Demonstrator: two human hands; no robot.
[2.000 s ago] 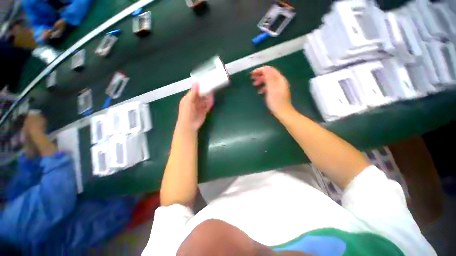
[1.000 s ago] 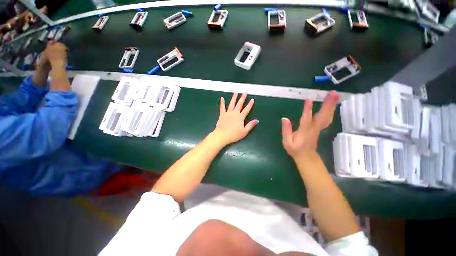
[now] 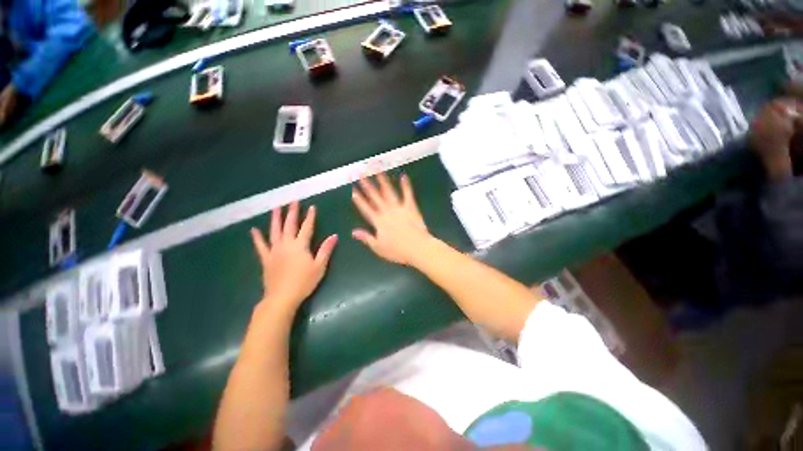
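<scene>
My left hand (image 3: 292, 257) is open with fingers spread over the green bench, holding nothing. My right hand (image 3: 392, 222) is also open and empty, fingers spread, its fingertips near the pale rail (image 3: 352, 173). A closed white unit (image 3: 292, 129) with a dark window lies alone on the belt beyond the rail, ahead of my left hand. A half-assembled unit (image 3: 442, 99) with a blue cylinder (image 3: 423, 121) lies on the belt near the rail, beyond my right hand. Another open unit (image 3: 142, 199) with a blue piece lies on the belt at the left.
Stacked white front covers (image 3: 123, 286) stand on the bench at left. Large leaning rows of white pieces (image 3: 607, 145) fill the bench at right. More open units lie along the belt. White pieces (image 3: 572, 295) show below the bench edge. Another person's hand (image 3: 775, 132) is at far right.
The view has turned to the right, bringing more of the right-hand stacks and another person into sight. My hands stay open and are closer together. Earlier, my left hand held a blurred white unit.
</scene>
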